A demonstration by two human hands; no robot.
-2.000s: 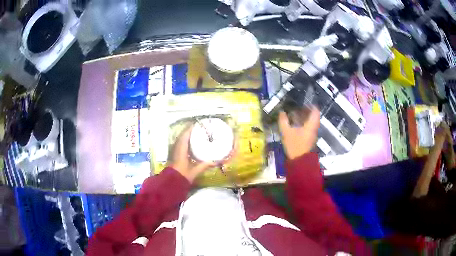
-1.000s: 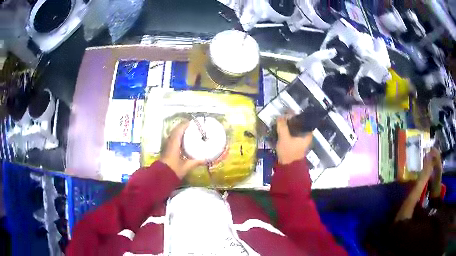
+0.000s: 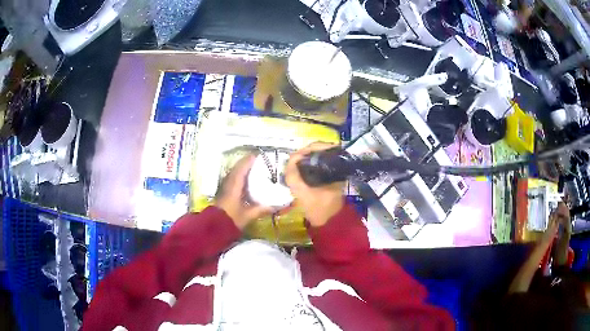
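A white round cover point(image 3: 266, 184) sits in the recess of the yellow jig point(image 3: 217, 129), with thin dark and red wires on its face. My left hand point(image 3: 238, 194) grips the cover's left and lower edge. My right hand point(image 3: 320, 194) is closed around a black electric screwdriver point(image 3: 330, 166) at the cover's right side. Its thick dark cable runs off to the right. The screwdriver's tip is hidden by my hand, so I cannot tell whether it touches a screw.
A white round tub point(image 3: 319, 70) stands on a brown block behind the jig. A slanted compartment tray point(image 3: 414, 194) is to the right. Camera assemblies point(image 3: 488, 119) stand behind it near a yellow bin point(image 3: 519, 128). A blue crate point(image 3: 110, 249) is lower left. Another person's hands point(image 3: 550, 236) show far right.
My right hand has moved left from over the compartment tray to the cover, bringing the black screwdriver with it. My left hand still holds the cover in the jig.
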